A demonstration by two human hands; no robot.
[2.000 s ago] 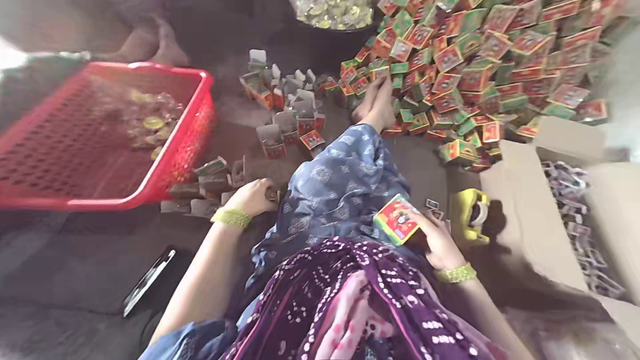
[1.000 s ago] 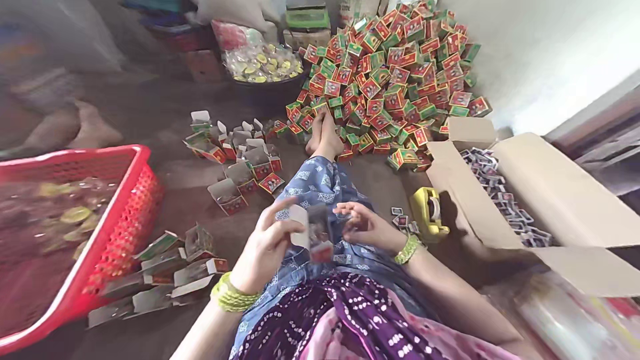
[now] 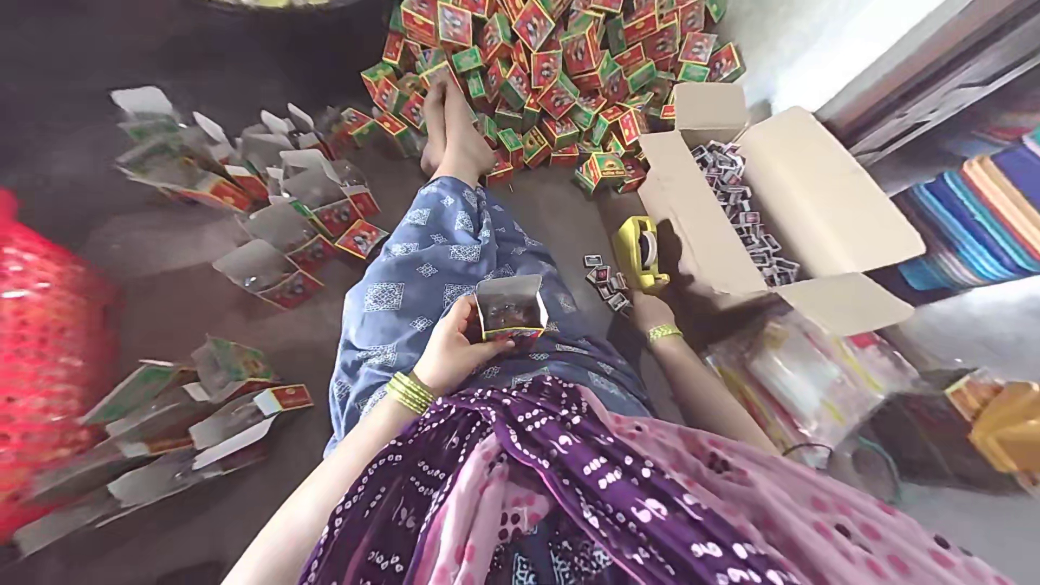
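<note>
My left hand [image 3: 459, 345] holds a small open-topped cardboard box [image 3: 512, 309] over my lap, its flap raised and dark contents inside. My right hand [image 3: 648, 310] reaches down to the floor by my right thigh, beside a few small dark rectangular pieces [image 3: 605, 280] and just below a yellow tape dispenser [image 3: 640, 252]; its fingers are partly hidden, so I cannot tell whether they hold anything. A large cardboard carton [image 3: 829, 191] with its flaps spread holds many similar small pieces [image 3: 743, 211].
Closed red and green boxes [image 3: 561, 89] lie heaped beyond my feet. Open boxes stand on the floor at the left, in a farther group [image 3: 280, 223] and a nearer one [image 3: 162, 414]. A red plastic basket [image 3: 49, 366] is at the left edge. Plastic packets [image 3: 812, 374] lie at the right.
The right hand has moved from over my lap to the floor near the tape dispenser. The small box is now in the left hand with its open top showing. The view has shifted.
</note>
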